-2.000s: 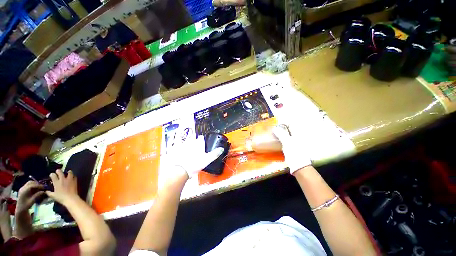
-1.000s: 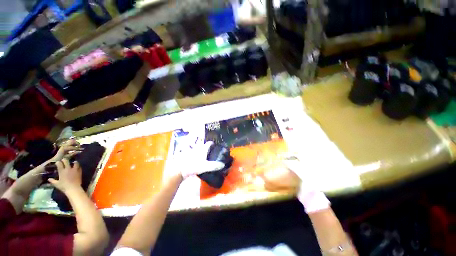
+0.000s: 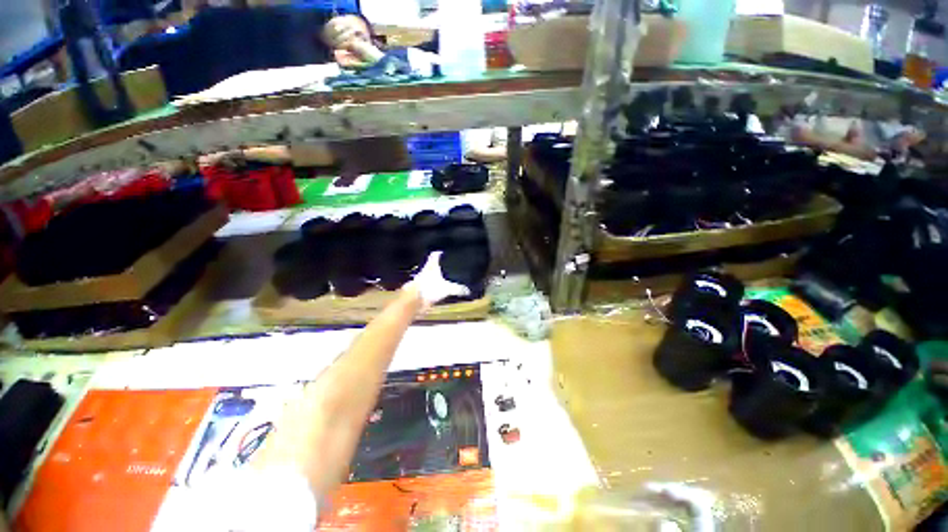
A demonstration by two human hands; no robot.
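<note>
My left hand [image 3: 439,283], in a white glove, reaches forward to the right end of the row of black housings [image 3: 359,255]. Thumb and fingers are spread against the front and left side of the end housing [image 3: 468,244]. Whether they grip it or only touch it cannot be told. The row stands packed in a shallow carton tray [image 3: 364,308]. The printed orange and black mat [image 3: 421,431] lies partly under my left forearm. My right hand is not in view.
A metal post [image 3: 582,177] and overhead shelf [image 3: 312,123] stand ahead. Crumpled plastic [image 3: 523,312] lies by the post. Upright black housings [image 3: 774,390] stand on brown board [image 3: 624,447] at right. Another orange sheet [image 3: 120,457] and stacked trays [image 3: 114,291] are at left. A person is beyond the shelf.
My left hand has moved from the mat to the tray row. My right hand and the tan thing in it have left the picture. The view has tilted up.
</note>
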